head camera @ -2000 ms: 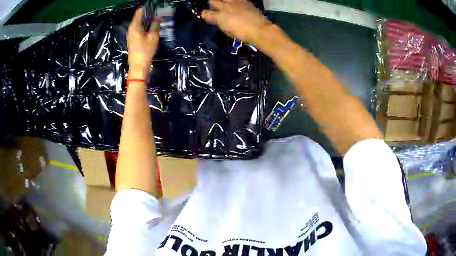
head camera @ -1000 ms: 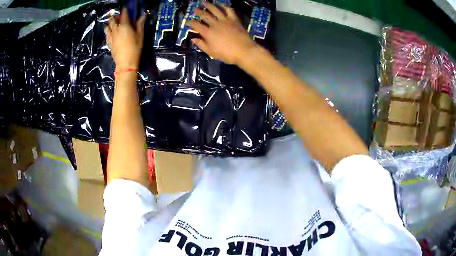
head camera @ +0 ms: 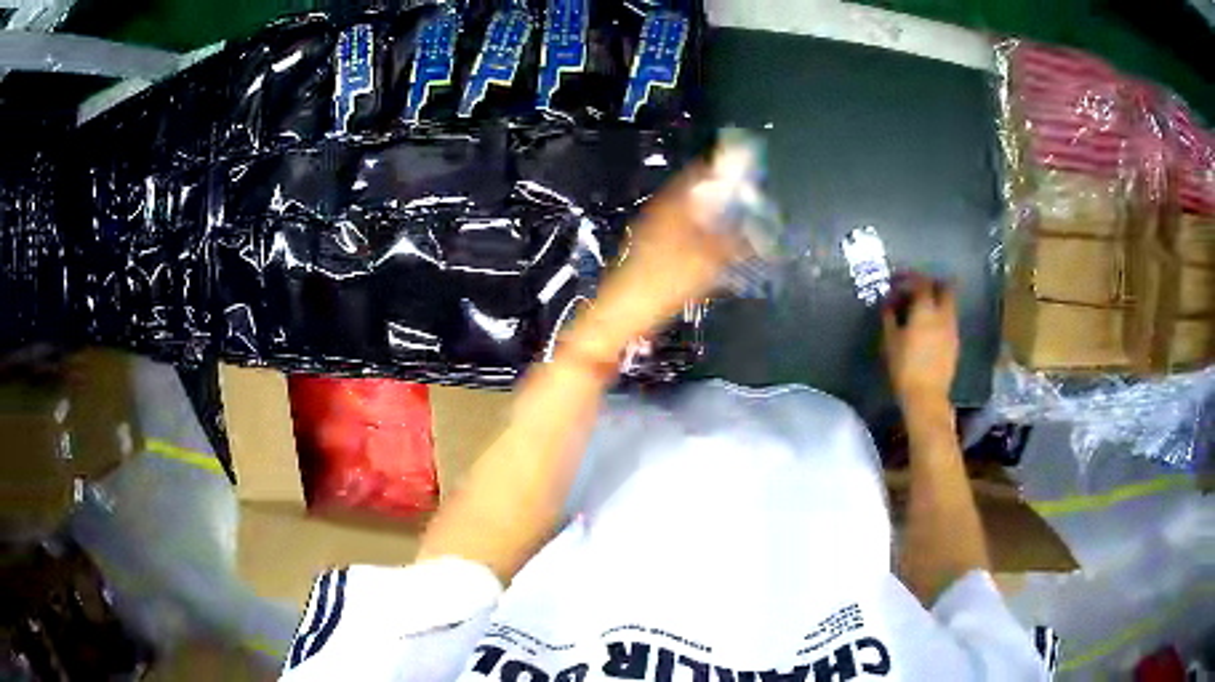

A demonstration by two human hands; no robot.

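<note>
Several blue-and-white circuit boards (head camera: 564,56) lie in a row in the top pockets of the glossy black tray (head camera: 400,253); the pockets below show only black. My left hand (head camera: 700,227), blurred, is over the tray's right edge, closed around whitish-blue boards (head camera: 746,200); their number cannot be told. One loose circuit board (head camera: 866,264) lies on the dark green bench to the right. My right hand (head camera: 922,333) is low over the bench just beside that board, fingers bent; whether it grips something is unclear.
At the right stands a carton with brown dividers (head camera: 1079,287) and pink-red packs (head camera: 1079,120), wrapped in clear film (head camera: 1106,413). Below the bench edge, an open brown carton (head camera: 260,440) holds red bags (head camera: 367,446). More black tray material (head camera: 80,253) extends left.
Both hands have left the tray's top row and moved right, uncovering the row of boards. The left hand moved right and down with its boards; the right hand moved to the bench.
</note>
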